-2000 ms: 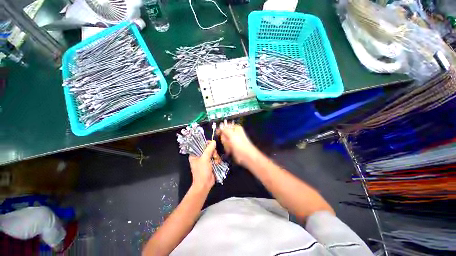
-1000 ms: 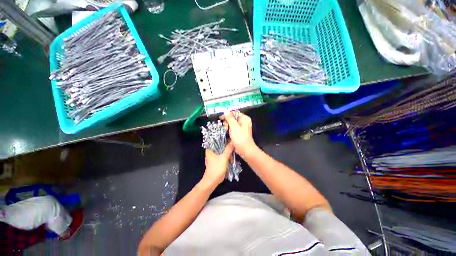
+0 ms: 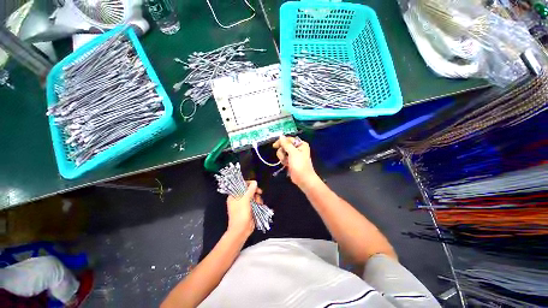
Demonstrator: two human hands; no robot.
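My left hand is shut around a bundle of short grey-white cables, held upright over my lap below the table edge. My right hand is at the front edge of the white cable tester, near the right part of its green port board. A white cable loops from the port board down to my right fingers, which hold its other end. Another cable end shows below these fingers. The exact plug contact is hidden by the fingers.
A turquoise basket heaped with cables stands at left; a partly filled one is right of the tester. A loose cable pile lies behind the tester. A green strap hangs at its left corner. Bagged cables lie far right.
My hands have moved apart: the left went down and left with the bundle, the right stays by the port board. A white cable loop now shows between board and right hand. The view has shifted.
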